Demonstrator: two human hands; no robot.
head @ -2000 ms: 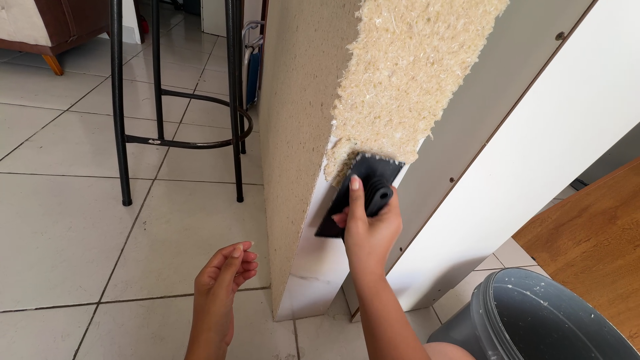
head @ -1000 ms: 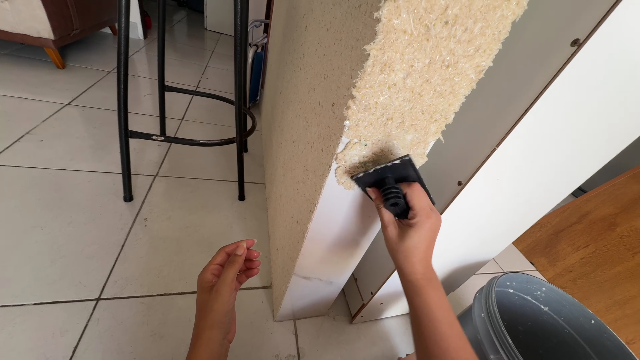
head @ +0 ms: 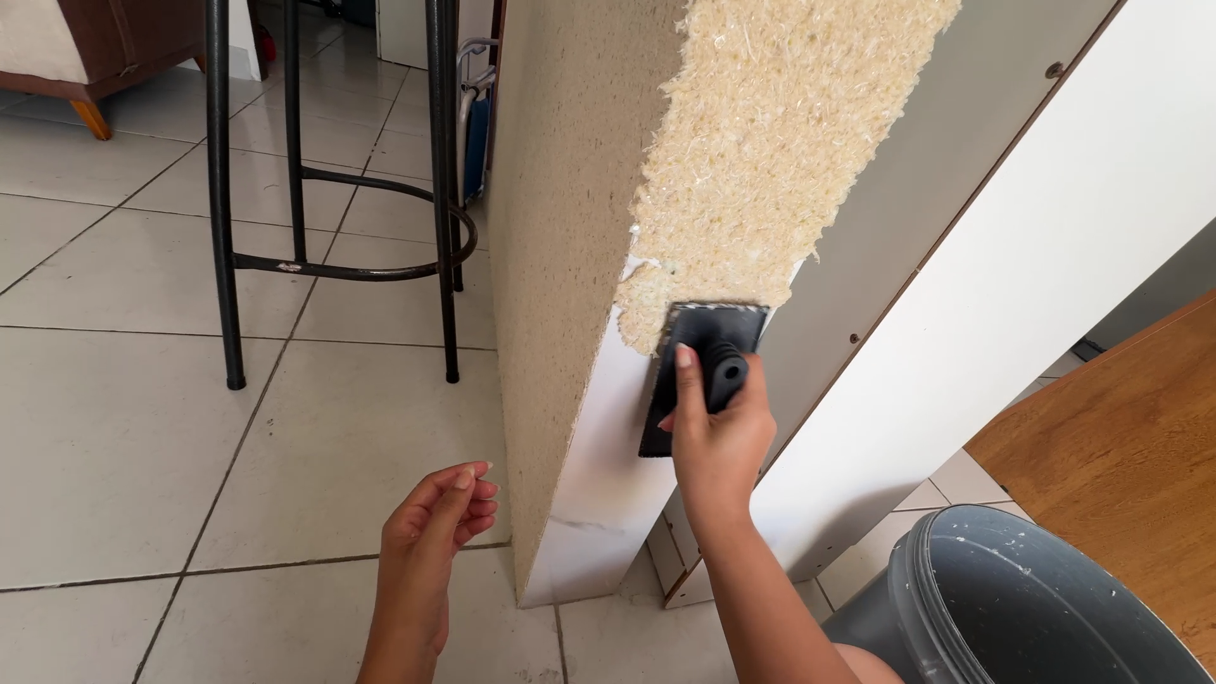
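My right hand [head: 717, 427] grips the handle of a black plastic plastering trowel [head: 698, 332], its flat blade against the narrow end face of a wall. Above the blade, a rough cream fibrous coating [head: 769, 142] covers that face, with a ragged lower edge and a thinner patch at the left. Below lies the bare white part of the face [head: 608, 475]. My left hand [head: 442, 522] hovers to the left of the wall's lower end, thumb against the bent fingers; whether something small is between them I cannot tell.
A grey bucket [head: 926, 570] stands at the lower right beside a wooden panel [head: 1121, 427]. White boards with screws [head: 1026, 256] adjoin the wall on the right. At the left, a black metal stool [head: 223, 237] stands on the tiled floor [head: 114, 456], with an upholstered seat [head: 123, 47] behind it.
The trowel has turned in my right hand since one second ago, and a small strip of coating now reaches lower at the left edge. My left hand has stayed nearly still.
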